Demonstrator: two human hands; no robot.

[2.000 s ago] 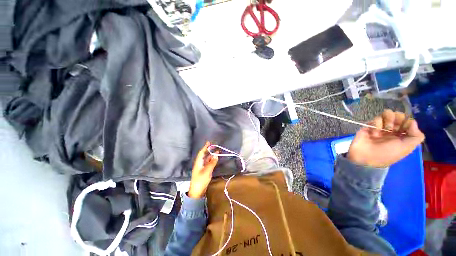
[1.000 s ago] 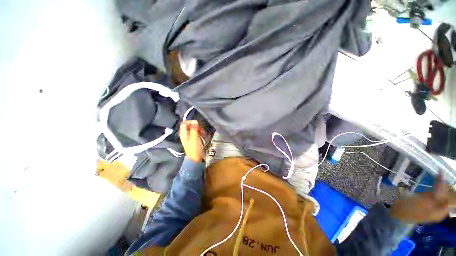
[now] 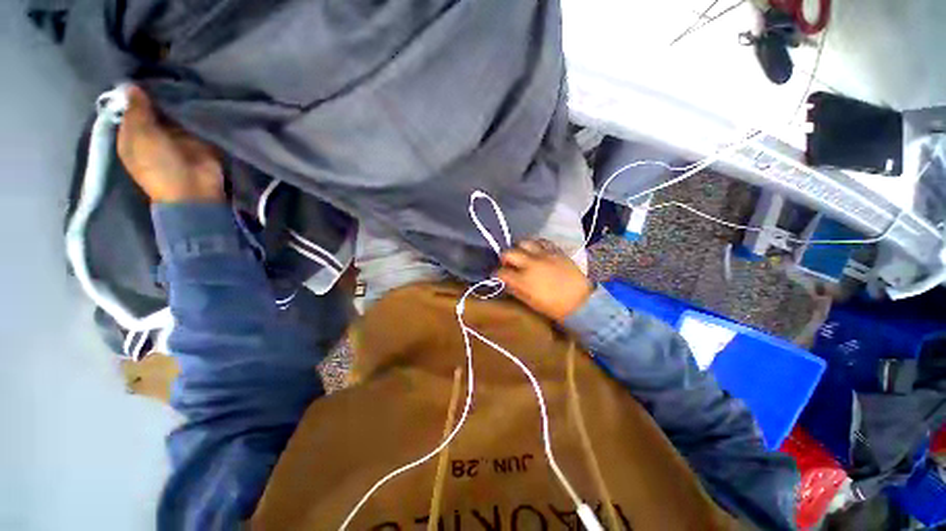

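Observation:
A large dark grey garment lies over the lap and runs up to the top edge. My left hand is at its left edge, fingers closed on the garment's edge beside the end of a thick white cord. That cord loops down over a darker striped garment. My right hand is at the lap, fingertips closed on the grey garment's lower edge, beside a thin white cable that loops there. What lies under the fingertips is hidden.
A white table holds a black phone, dark fobs and red scissor handles at upper right. A blue bin stands low right, with a red object beside it. A pale surface is at left.
My right hand has come from the far right to the garment at the lap. My left hand has moved left and up along the grey garment. The view has shifted.

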